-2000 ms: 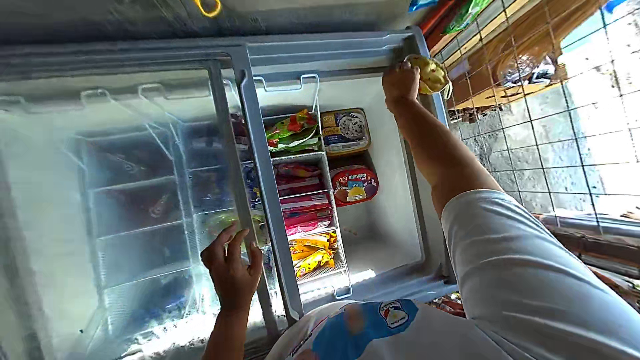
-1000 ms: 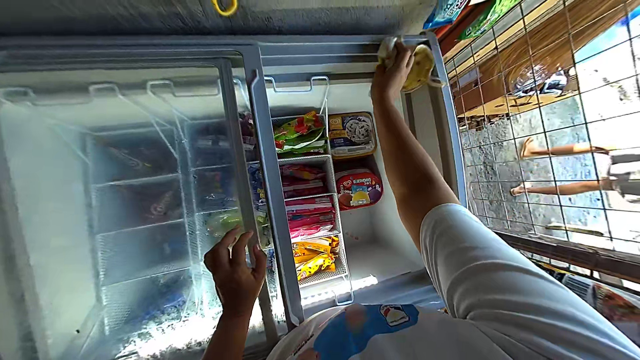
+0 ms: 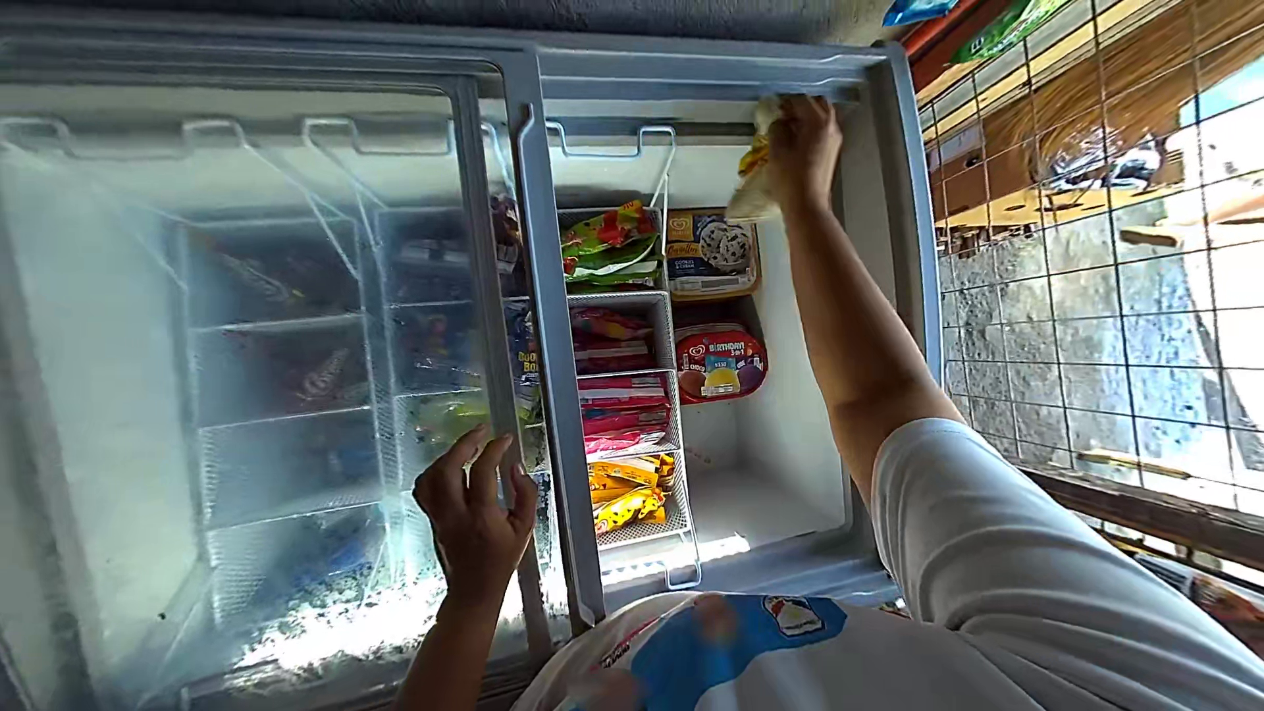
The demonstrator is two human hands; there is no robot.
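Note:
My right hand (image 3: 805, 148) grips a crumpled pale yellow cloth (image 3: 758, 183) at the back inner wall of a chest freezer (image 3: 913, 227), near the far right corner. My left hand (image 3: 479, 509) hangs over the sliding glass lid (image 3: 286, 395), fingers apart and holding nothing; whether it touches the lid's frame I cannot tell. Below the cloth lies a rectangular cookies-and-cream ice cream tub (image 3: 711, 254), with a red oval ice cream tub (image 3: 721, 363) nearer to me. Wire baskets (image 3: 674, 415) left of the tubs hold green, red, pink and yellow packets.
Frosted glass covers the freezer's left part, where more baskets show dimly. A wire mesh (image 3: 1111, 286) stands along the right side, with a wooden beam (image 3: 1165, 513) at its foot. Coloured packets (image 3: 1007, 30) hang at the top right.
My right hand has moved with the cloth from the freezer's far right corner leftward and down to the inner back wall. The left hand has stayed over the lid. People's limbs beyond the mesh are no longer seen.

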